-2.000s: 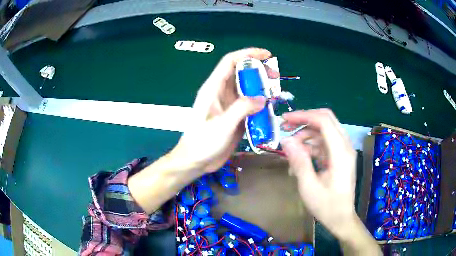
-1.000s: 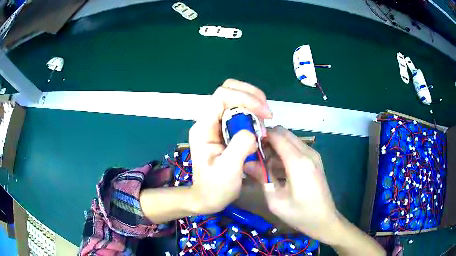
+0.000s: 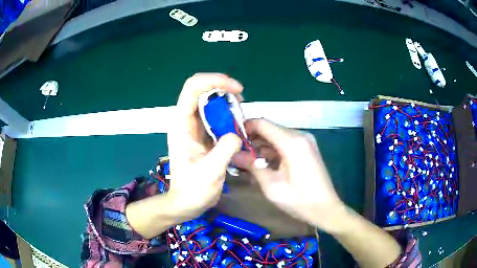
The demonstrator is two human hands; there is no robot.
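Note:
My left hand (image 3: 201,152) holds a white housing shell (image 3: 238,112) with its open side towards me. A blue battery cell (image 3: 219,115) lies inside the shell, and my left thumb presses on its lower part. My right hand (image 3: 293,167) is at the shell's right side, its fingers on the thin red and dark battery leads (image 3: 249,146). A small white connector (image 3: 260,163) shows at the end of the leads by my right fingertips. The lower end of the shell is mostly hidden by my fingers.
An open carton (image 3: 261,209) of blue cells is below my hands, one cell (image 3: 241,226) lying flat. A full battery carton (image 3: 416,162) stands at the right. A white rail (image 3: 99,121) crosses behind my hands. Beyond it, cover plates (image 3: 225,36) and white housings (image 3: 318,62) lie on the green belt.
Since the earliest frame, my hands have lowered and shifted left with the shell, which now tilts more. My right hand has closed in on the leads. A wired housing now shows on the belt.

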